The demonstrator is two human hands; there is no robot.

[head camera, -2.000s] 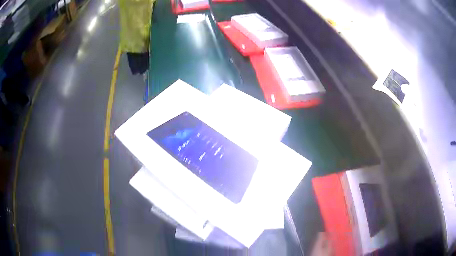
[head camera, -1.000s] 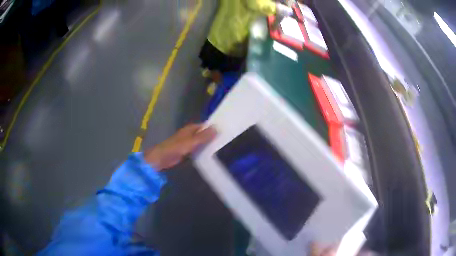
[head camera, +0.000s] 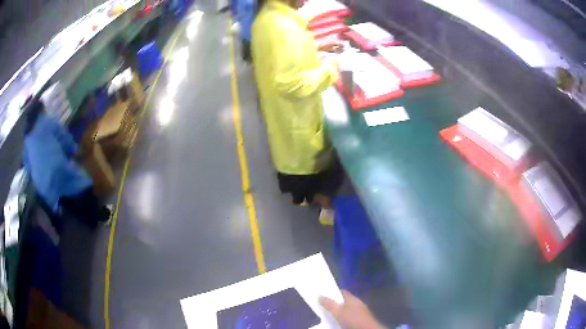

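Observation:
A white printed tablet box [head camera: 270, 292] is at the bottom edge of the view, cut off by it. A dark blue tablet screen is pictured on its top. My right hand [head camera: 350, 310] comes in from the lower right and grips the box's right edge, with the fingers on the top face. The rest of this hand is cut off. My left hand is out of the picture. More white printed boxes [head camera: 568, 302] lie at the lower right corner, partly cut off.
Red trays [head camera: 479, 154] with white boxes stand along the green bench [head camera: 417, 193], with a white slip [head camera: 385, 116] near its left edge. A person in a yellow smock [head camera: 289, 90] stands there. A blue stool [head camera: 356, 238] is beside the bench. Another person in blue [head camera: 54, 157] is far left.
The view has swung to show more of the aisle and bench. The held box is now lower in the picture. My left hand, seen on the box's left edge, has gone out of view.

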